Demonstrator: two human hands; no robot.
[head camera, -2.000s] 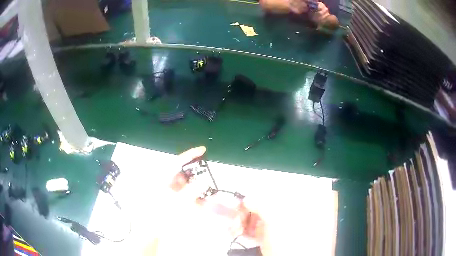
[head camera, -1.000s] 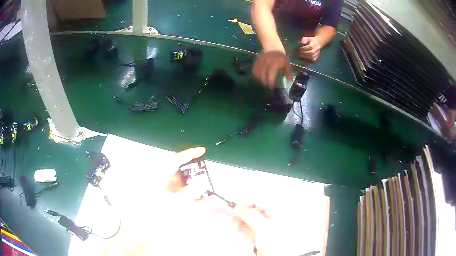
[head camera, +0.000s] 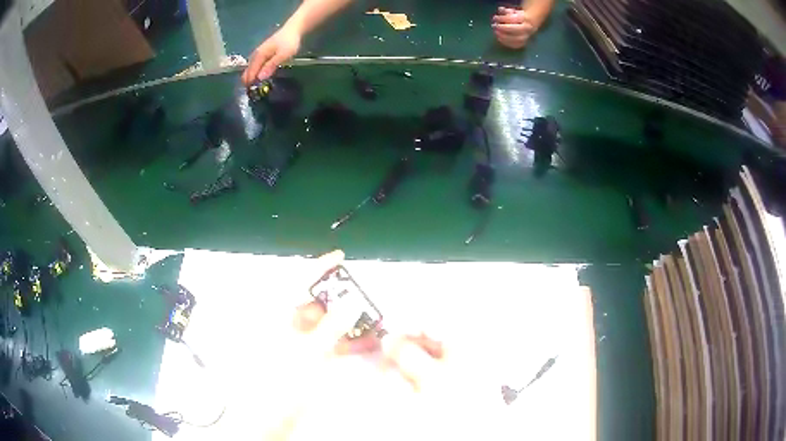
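Note:
An adapter housing with a dark rim and a pale inside (head camera: 346, 297) is held over the glaring white work sheet (head camera: 483, 301). My left hand (head camera: 312, 317) holds its left side, with the thumb at the top. My right hand (head camera: 405, 351) is at its lower right corner, fingers touching or very close; glare hides its grip. A circuit board with a dark cord (head camera: 179, 312) lies on the sheet's left edge. A short dark cord piece (head camera: 527, 381) lies on the sheet at right.
A tall stack of boards (head camera: 702, 336) stands at right. A pale post (head camera: 65, 164) rises at left, near a small white block (head camera: 97, 340). Black adapters and cords (head camera: 481, 185) lie on the green belt (head camera: 284, 224). Another person's hand (head camera: 274, 56) reaches in across the belt.
The dark cord that ran from the housing to my right hand is no longer visible there. My right hand is nearer the housing. The other person's hand moved left, and more adapters show on the belt.

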